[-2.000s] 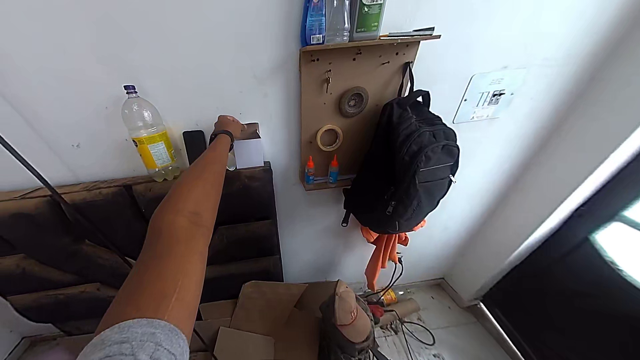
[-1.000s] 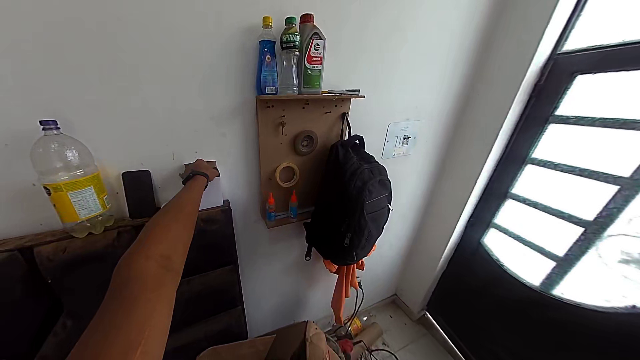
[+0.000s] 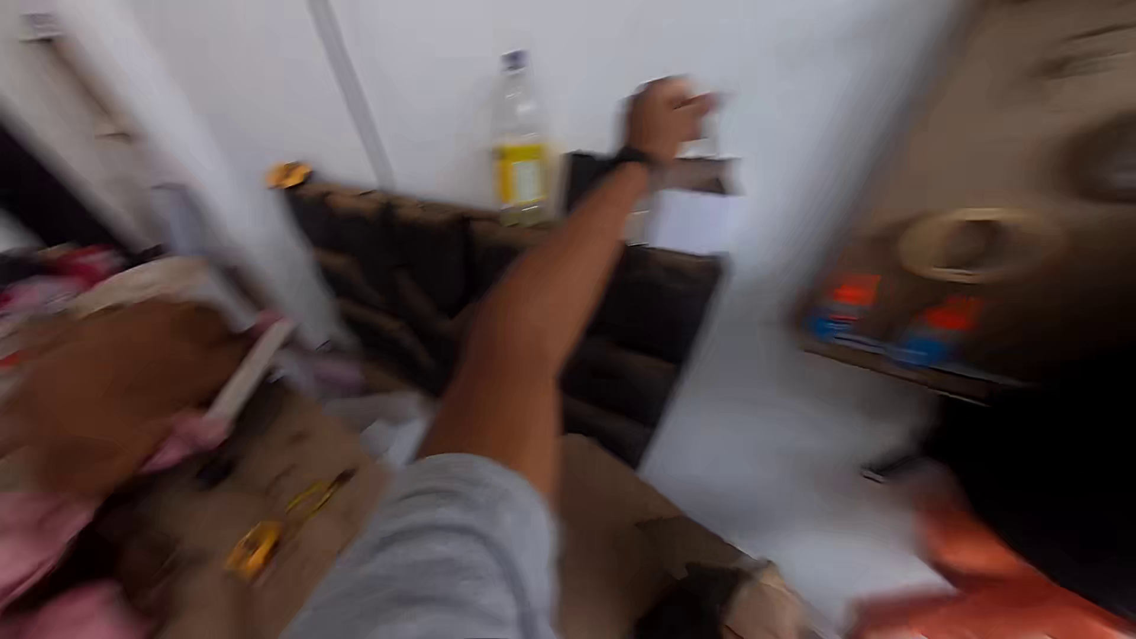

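My left hand [image 3: 666,120], with a dark band at the wrist, is raised against the white wall just above a small white box [image 3: 697,222]. Its fingers are bent towards each other; blur hides whether anything is between them. The box stands with its brown flap or inside showing at the top, on the upper edge of a dark padded furniture piece [image 3: 426,240]. A dark upright object [image 3: 581,177] is left of the box, partly behind my wrist. Further left stands a clear plastic bottle with a yellow label [image 3: 522,173]. My right hand is out of view.
At the right are a brown wall board [image 3: 1003,169] with a tape roll [image 3: 976,244] and two orange-capped bottles [image 3: 848,306], a black backpack [image 3: 1047,461] and orange cloth [image 3: 994,568]. A yellow tape measure [image 3: 253,550] lies lower left, near pink cloth.
My left hand, earlier at the top of the white box, is now raised above it, and the brown part at the box's top shows more. The view has swung left.
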